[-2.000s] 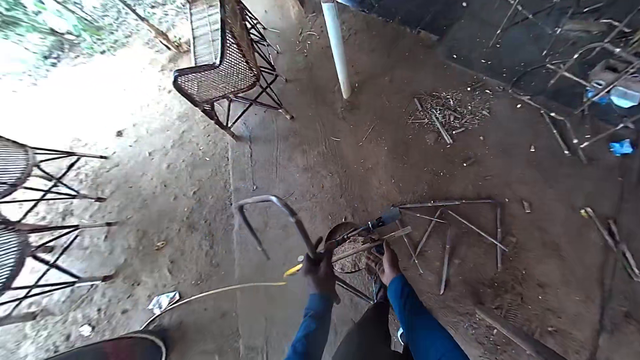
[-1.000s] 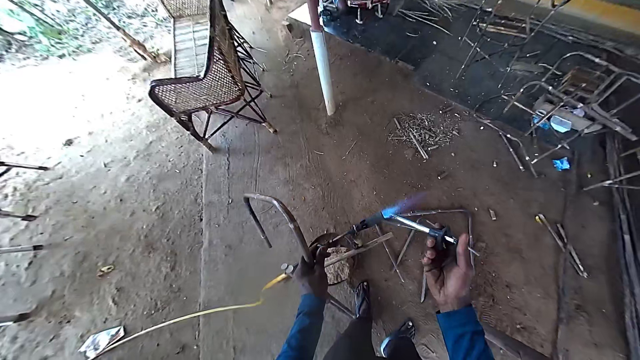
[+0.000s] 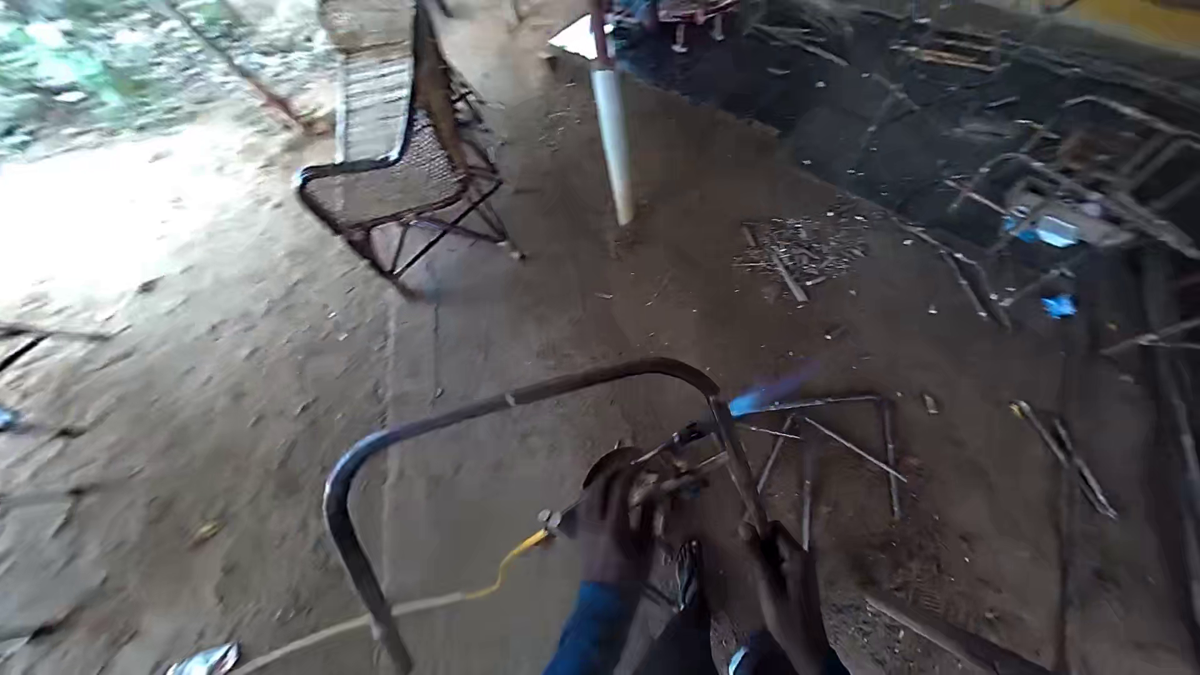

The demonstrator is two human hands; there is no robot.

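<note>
A bent cane frame piece (image 3: 562,382), curved into a wide U, spans the middle of the head view. My right hand (image 3: 783,572) is closed around its right leg; the left leg hangs free at the lower left. A gas torch (image 3: 692,434) burns with a blue flame (image 3: 761,396) just behind the cane's right bend. My left hand (image 3: 614,525) is beside the torch's rear end, where a yellow hose (image 3: 511,567) joins; blur hides its exact hold. Below the torch, a round container (image 3: 611,464) is partly hidden by my left hand.
A woven cane chair (image 3: 394,192) stands at the upper left, near a white post (image 3: 612,141). A jointed stick frame (image 3: 886,450) lies right of my hands, with a pile of cane scraps (image 3: 806,253) beyond. Cane frames (image 3: 1116,197) crowd the upper right.
The bent cane was in my left hand and is now in my right. A silvery tool seen in my right hand one second ago no longer shows there. The torch flame, visible one second ago, still burns.
</note>
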